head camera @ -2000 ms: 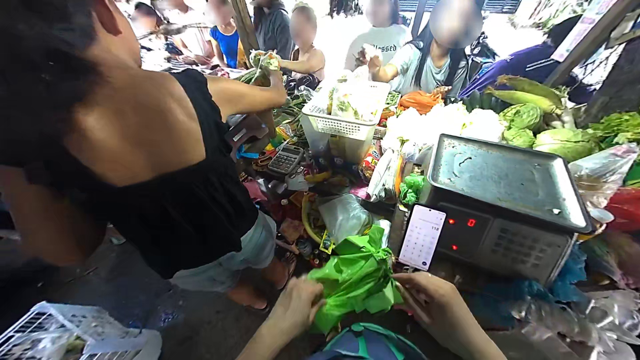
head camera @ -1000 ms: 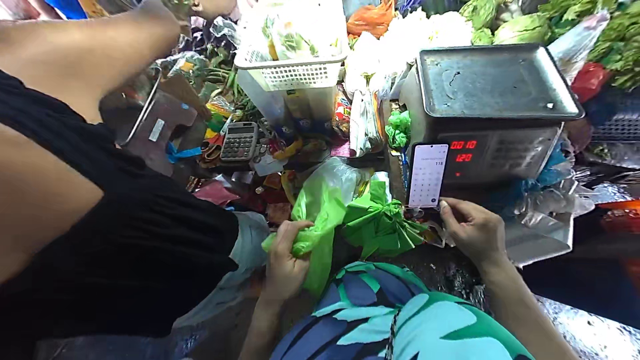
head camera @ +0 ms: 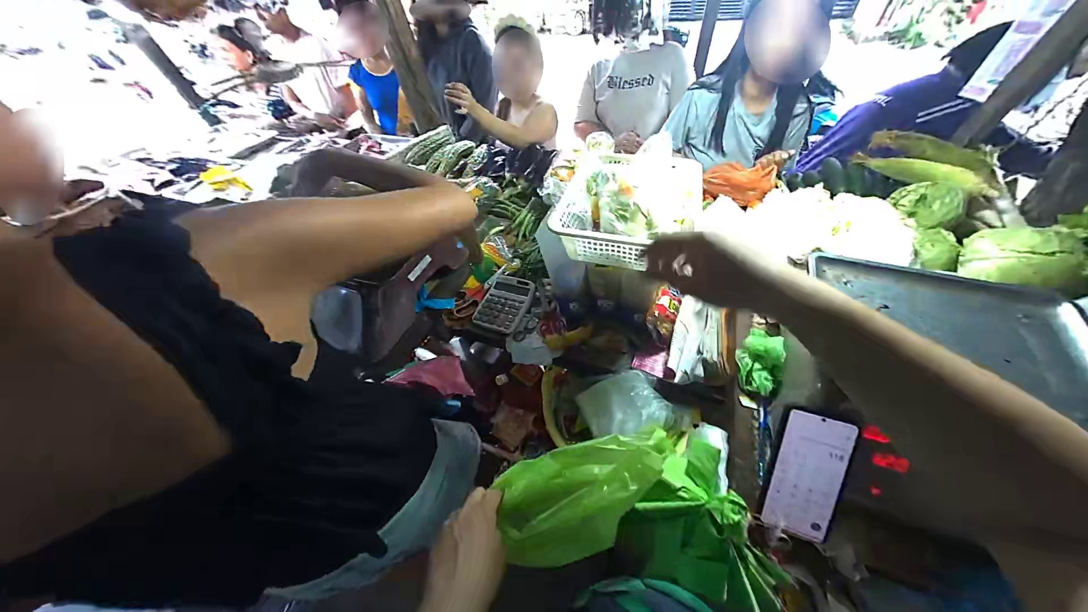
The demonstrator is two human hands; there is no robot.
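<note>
My left hand (head camera: 472,535), low in the middle, is closed on the edge of a light green plastic bag (head camera: 574,501). Beside that bag, to its right, sits a darker green bundle of plastic bags (head camera: 693,544). My right arm reaches forward over the weighing scale, and my right hand (head camera: 693,265) is at the near right corner of a white plastic basket (head camera: 599,246) holding bagged vegetables; its fingers are dark and blurred, so its grip is unclear. A smartphone (head camera: 809,476) showing a calculator leans against the scale's front. The scale's metal tray (head camera: 960,327) lies partly behind my forearm.
A co-worker in a black top (head camera: 280,442) stands close on the left, one arm stretched forward. A desk calculator (head camera: 504,304) lies among clutter. Cabbages (head camera: 1020,259), cauliflower and an orange bag (head camera: 739,183) line the back right. Several people stand beyond the stall.
My right hand has moved from beside the phone forward to the white basket. My left hand still holds the light green bag. The view has tilted up.
</note>
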